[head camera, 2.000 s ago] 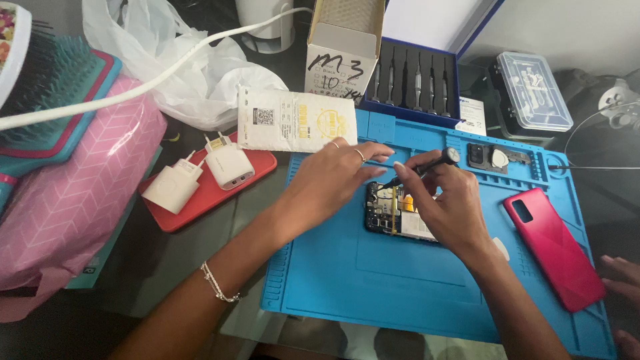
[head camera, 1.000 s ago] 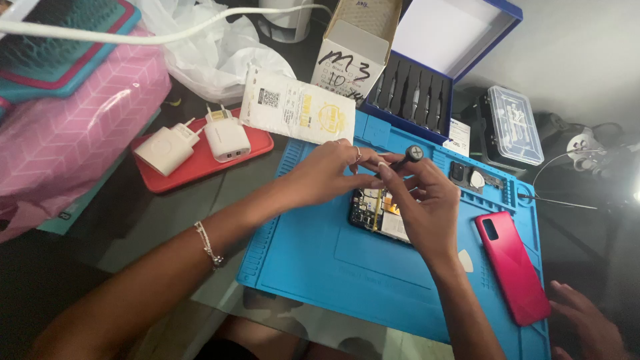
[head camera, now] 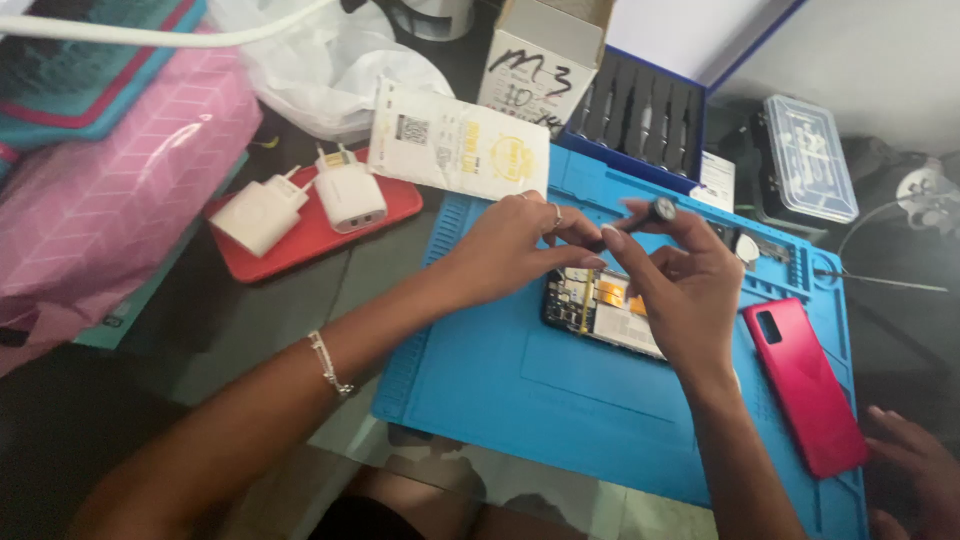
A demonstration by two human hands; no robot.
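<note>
An opened smartphone (head camera: 626,321) lies on the blue silicone repair mat (head camera: 517,405), its circuit board, orange flex cables and pale battery exposed. Above its upper edge, my right hand (head camera: 686,277) holds a dark precision screwdriver (head camera: 643,219), the round handle end pointing up and right. My left hand (head camera: 517,244) comes in from the left, thumb and index finger pinching the other end of the tool, so its tip is hidden. Right of the phone rests a red phone back cover (head camera: 808,390) with a camera cutout.
Behind the mat stand an open blue tool case (head camera: 637,161), a cardboard box (head camera: 529,79) and a clear-lidded case (head camera: 810,161). A white packet (head camera: 461,142) overlaps the mat. Two chargers (head camera: 349,196) lie on a red tray-like object (head camera: 300,251). Another person's hand (head camera: 911,442) is at the right.
The screwdriver, earlier slanting down to the phone, is now held above it between both hands. My left fingers have closed in on its lower end. The view has shifted somewhat.
</note>
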